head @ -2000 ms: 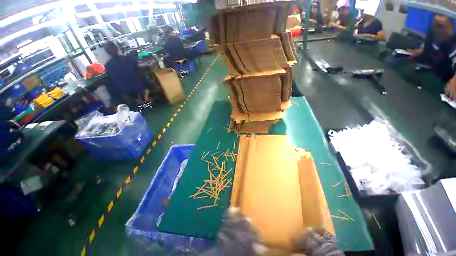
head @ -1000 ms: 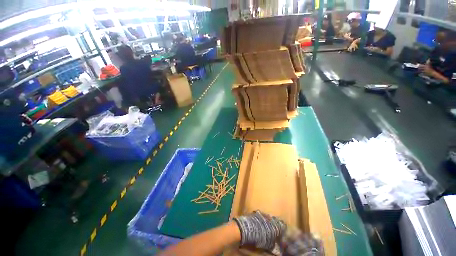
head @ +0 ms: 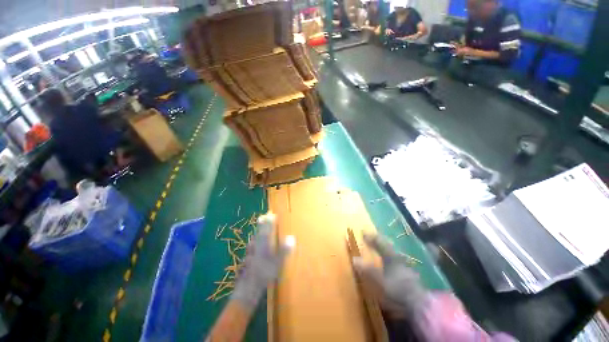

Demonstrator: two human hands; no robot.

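A tan cardboard blank [head: 314, 267] with creased sides lies lengthwise on the green mat in front of me. My left hand [head: 259, 267], in a grey glove, is at its left edge, thumb over the board and fingers along the side. My right hand [head: 394, 277], also gloved and blurred, straddles the raised right flap, fingers on its outer side. A tall leaning stack of brown blanks [head: 267, 87] stands at the mat's far end.
Thin cardboard scraps [head: 234, 250] lie left of the blank. A blue crate [head: 175, 267] is at the lower left, another [head: 90, 230] on the floor. White parts [head: 434, 177] fill a dark tray at right, beside printed sheets [head: 534, 230]. People sit along the conveyor [head: 360, 100].
The view has turned right, showing more printed sheets. My hands, close together near the blank's near end one second ago, are now apart and farther up its two sides.
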